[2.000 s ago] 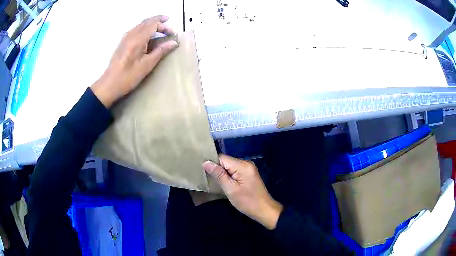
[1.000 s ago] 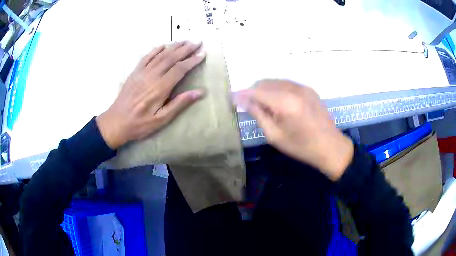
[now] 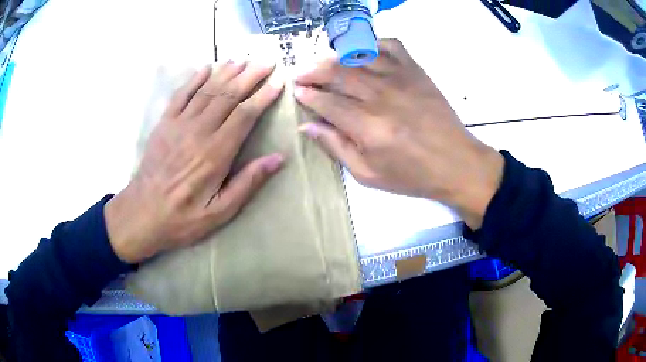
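A khaki fabric panel (image 3: 262, 233) lies on the white table, with its lower end over the front edge. My left hand (image 3: 198, 155) lies flat on its left part, fingers spread. My right hand (image 3: 397, 120) rests on its upper right side, fingertips on a narrow folded edge (image 3: 306, 162). The cloth's top end is just below the needle plate (image 3: 287, 49). The presser foot area (image 3: 301, 21) is at the top centre, partly cut off. The blue-and-white cylindrical attachment (image 3: 352, 39) is just above my right hand.
A measuring tape (image 3: 453, 251) with a brown tape patch (image 3: 411, 266) runs along the table's front edge. A slim black tool (image 3: 501, 14) lies at the upper right. Blue bins (image 3: 170, 339) are below the table, with tan pieces (image 3: 506, 318) at the lower right. A red stool or crate (image 3: 630, 244) is at the right edge.
The view has shifted up, showing the machine's needle area. My right hand has moved up and left onto the fabric's edge. My left hand stays flat on the cloth.
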